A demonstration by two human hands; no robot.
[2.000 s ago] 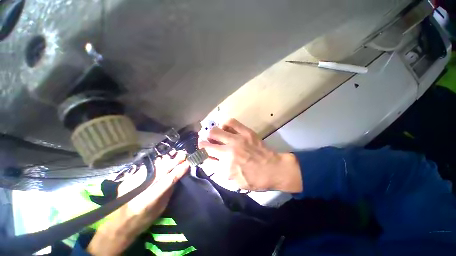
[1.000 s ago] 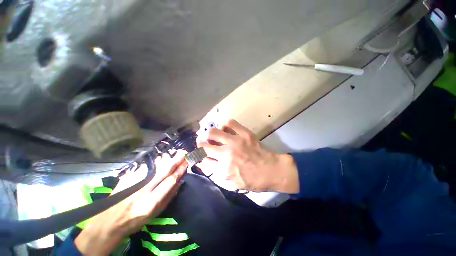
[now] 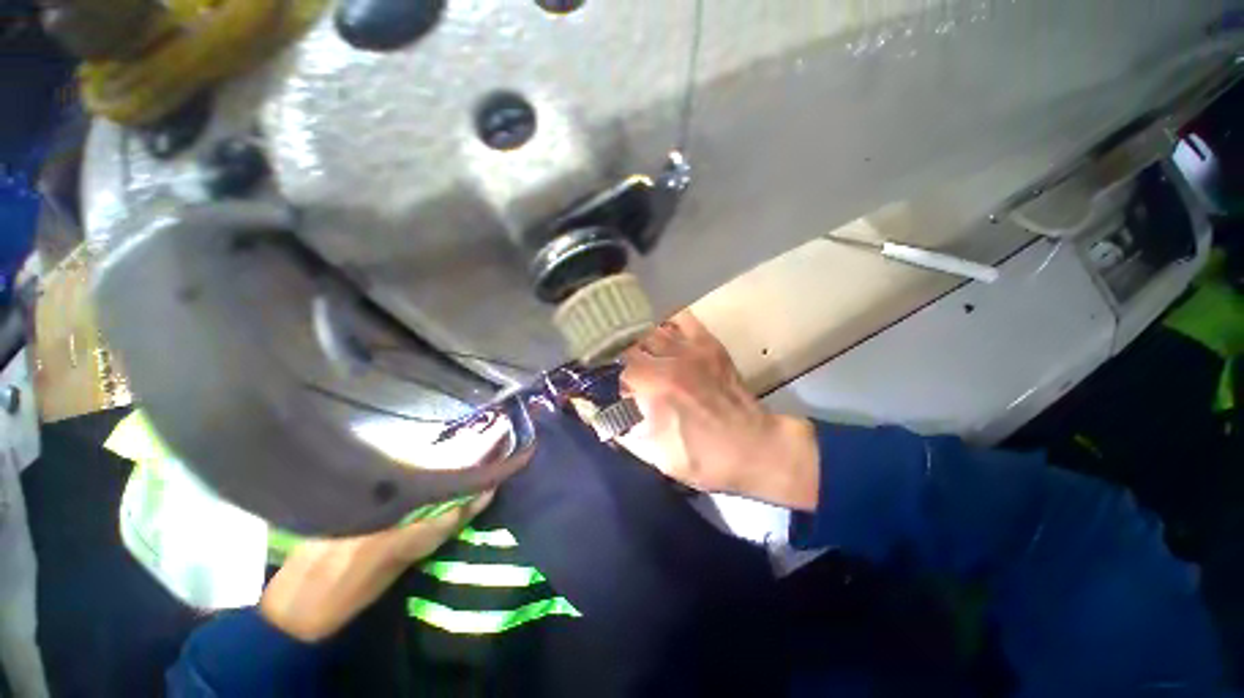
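The grey-white sewing machine head (image 3: 409, 150) fills the upper left, with a beige ridged knob (image 3: 603, 314). Below it is the dark presser foot area (image 3: 553, 387). A black garment panel (image 3: 600, 545) with neon-green stripes (image 3: 478, 596) runs up to it. My right hand (image 3: 703, 409) lies on the bed beside the foot, fingers bent; a small grey ribbed piece (image 3: 618, 419) is by its fingers. My left hand (image 3: 368, 559) rests on the cloth left of the foot, partly behind the machine head. Its fingertips are mostly hidden.
A white-handled awl (image 3: 939, 261) lies on the machine bed at the right. Yellow-brown tape (image 3: 71, 334) is at the left edge. Neon-green and pale cloth (image 3: 191, 525) hangs left of my left hand. More neon-green cloth (image 3: 1207, 316) shows at the far right.
The view has shifted, showing more of the machine head, and the knob sits further right. The tape has come into view. My left hand is more covered by the head; my right hand stays by the foot.
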